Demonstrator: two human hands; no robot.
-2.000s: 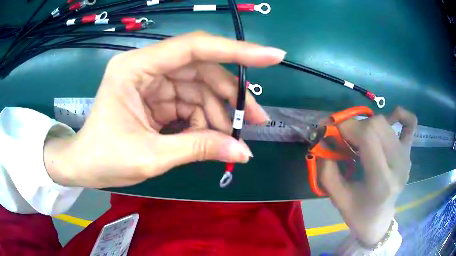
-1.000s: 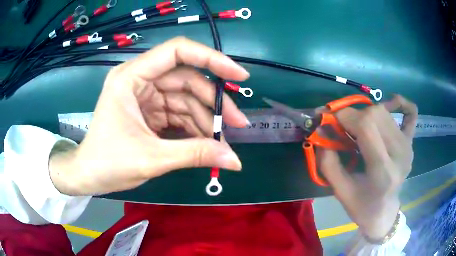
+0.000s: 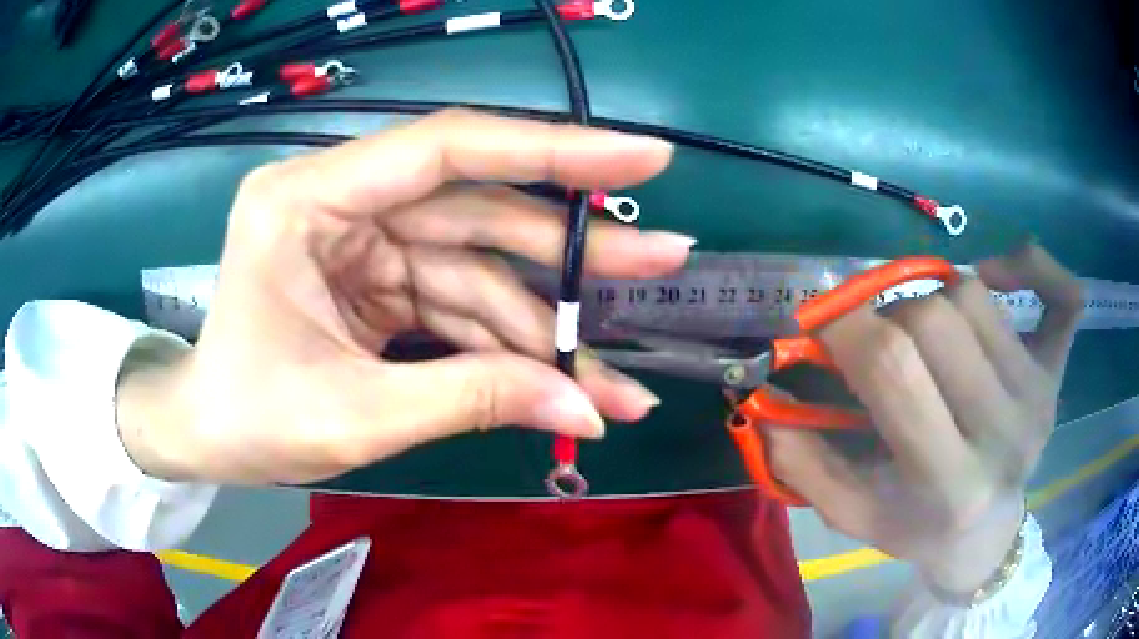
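My left hand holds a black wire between thumb and fingers, near its lower end. The wire hangs upright, with a white marker tube above the thumb tip, a red sleeve below it and a ring terminal at the bottom. My right hand holds scissors with orange handles. The blades point left, and their tips reach close to the wire and my left fingers, just below the marker. Whether the blades touch the wire cannot be told.
A steel ruler lies across the green mat behind both hands. More black wires with markers, red sleeves and rings spread from the upper left. One wire end lies at the upper right. Red clothing is below the table edge.
The scissors have moved left and slightly down, turned more level, with the blades now near the held wire. The blades look more closed. The held wire has shifted slightly right.
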